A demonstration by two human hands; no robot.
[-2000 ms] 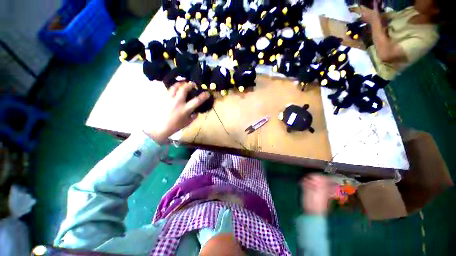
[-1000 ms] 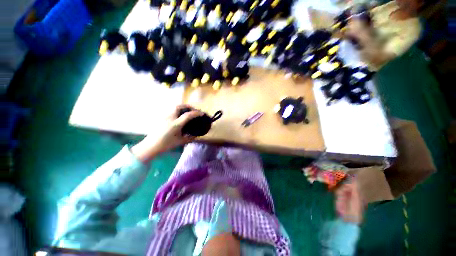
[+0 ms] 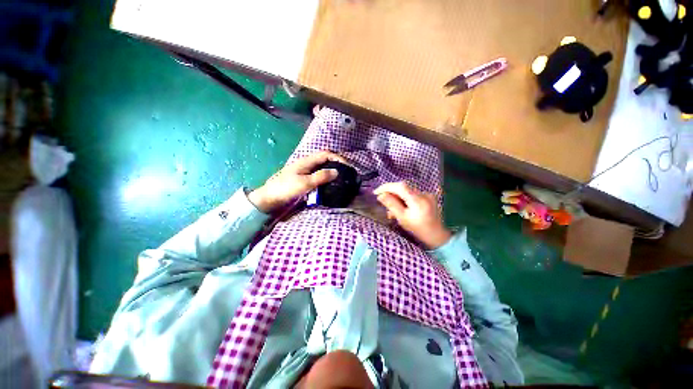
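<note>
My left hand holds a black plush toy over the purple-white checked apron. A small white label shows at its lower left and a black loop sticks out to the right. My right hand is just right of the toy, fingers curled and fingertips together. Whether it pinches a needle or thread is too small to tell. Another black plush toy with a white label lies on the cardboard mat. Pink-white snips lie left of it.
More black plush toys lie at the table's upper right. A loose thread curves over the white tabletop. A colourful soft item hangs at the table edge, by a brown carton. A white sack stands at left.
My left hand has carried the toy from the table edge to above my lap. My right hand has left the colourful item and come beside the toy. The view has tilted down.
</note>
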